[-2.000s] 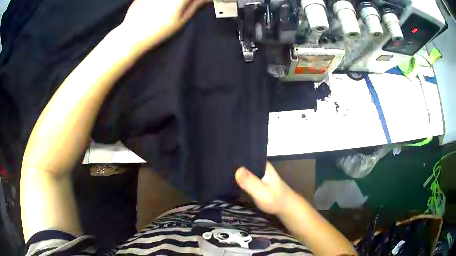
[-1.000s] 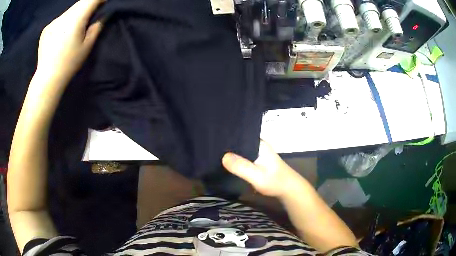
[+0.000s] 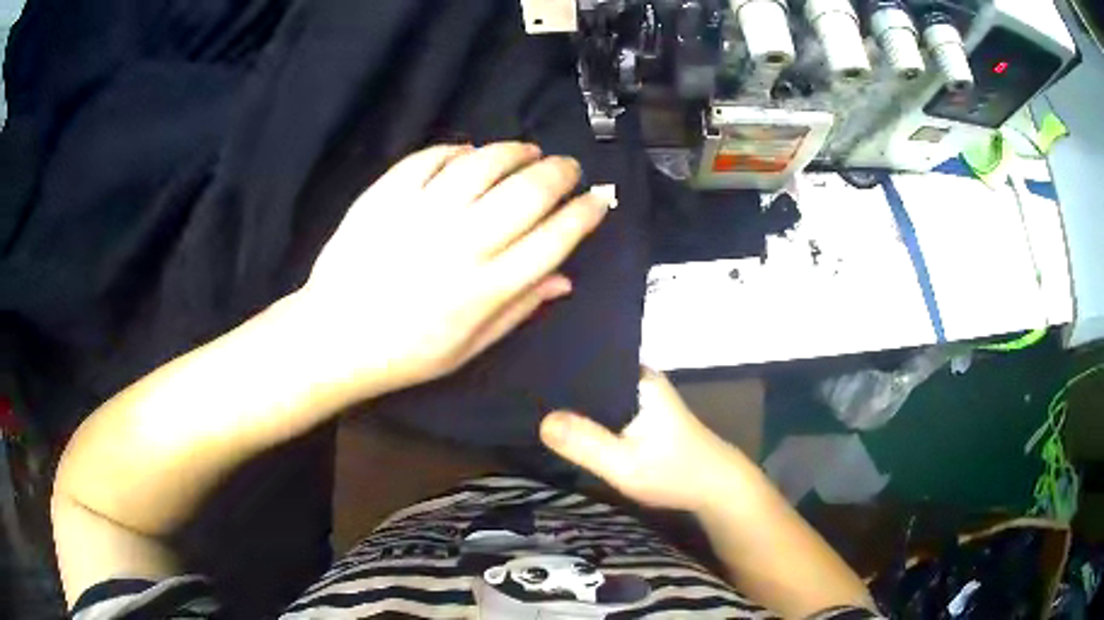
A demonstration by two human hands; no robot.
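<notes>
A dark garment piece covers the left of the table and hangs over its front edge. My left hand lies palm down on the cloth, fingers spread, fingertips by a small white tag. My right hand holds the cloth's right border at the front, thumb on top, other fingers hidden beneath. The cloth's border runs up to the presser foot of the overlock machine.
Four white tension knobs and a control box with a red light stand at the upper right. Black scraps lie on the white table. A clear plastic bag and green cords are at the lower right.
My left hand has moved from the upper left onto the cloth near the presser foot. The white tag now shows. The cloth beneath lies flatter. My right hand stays at the front border.
</notes>
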